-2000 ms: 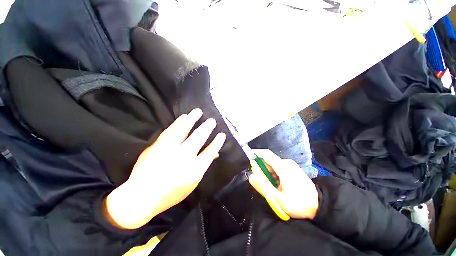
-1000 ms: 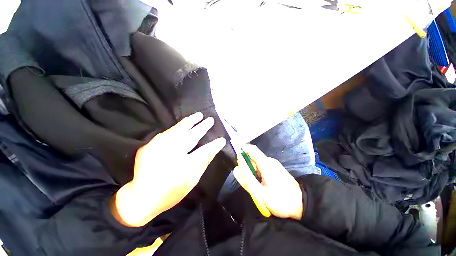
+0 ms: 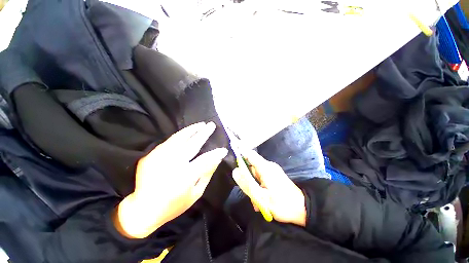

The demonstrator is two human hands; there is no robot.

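A large dark navy garment (image 3: 56,49) with a black-brown inner layer (image 3: 56,126) lies over the left of the table and the lap. My left hand (image 3: 172,177) lies on the dark cloth near its right edge, fingers slightly apart and pointing up; whether it pinches the cloth is unclear. My right hand (image 3: 275,187) is closed around scissors (image 3: 265,212) with yellow and green handles. The blades point up and left along the cloth edge, mostly washed out by glare. A frayed end (image 3: 187,86) shows at the top of the strip.
The white table (image 3: 303,67) is overexposed, with small dark tools at its back edge and a yellow item (image 3: 420,24) at its right corner. A pile of dark garments (image 3: 406,138) lies at right. Light blue denim (image 3: 295,149) shows beneath the table edge.
My right hand with the scissors has moved left and slightly up along the cloth edge. My left hand has shifted slightly down. The cloth's frayed end sits a little lower.
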